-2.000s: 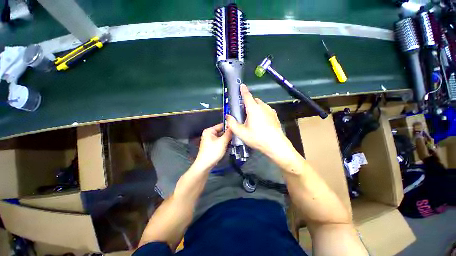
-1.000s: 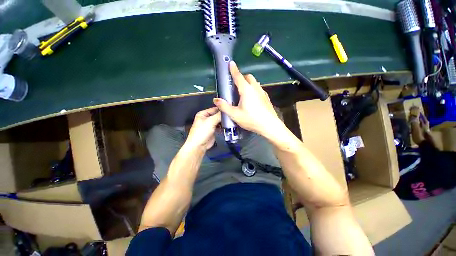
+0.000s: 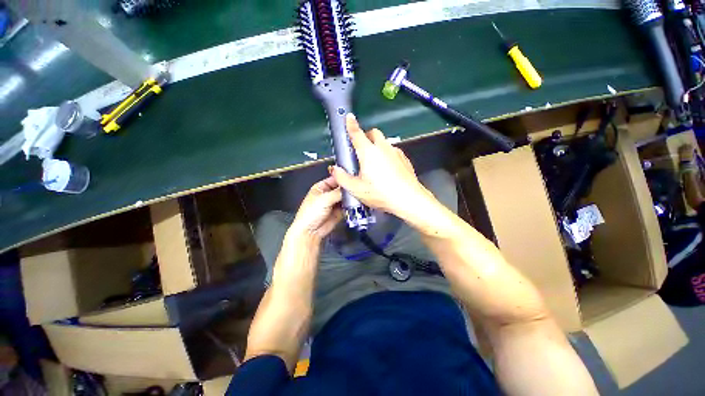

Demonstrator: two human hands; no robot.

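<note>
The hot-air brush (image 3: 334, 99) has a grey handle and a silver and black bristled head with pink-red bristles. Its head lies over the bench and its handle reaches past the bench edge over my lap. My right hand (image 3: 375, 166) grips the handle from the right, index finger near the round button. My left hand (image 3: 318, 209) holds the lower handle from the left, its fingertips partly hidden. The lower handle end shows open inner parts. The black power cord (image 3: 376, 247) runs from it to a round fitting (image 3: 400, 268) over my lap.
On the green bench (image 3: 232, 131) lie a small mallet (image 3: 448, 109), a yellow screwdriver (image 3: 525, 66), a yellow and black tool (image 3: 131, 106) and a clear pot (image 3: 68, 177). Other brushes (image 3: 661, 54) are at the right. Open cartons (image 3: 526, 232) stand below the edge on both sides.
The view has shifted and turned. The brush's handle, which showed blue wires along its left side two seconds ago, now shows its button face up. Both hands stay on the handle.
</note>
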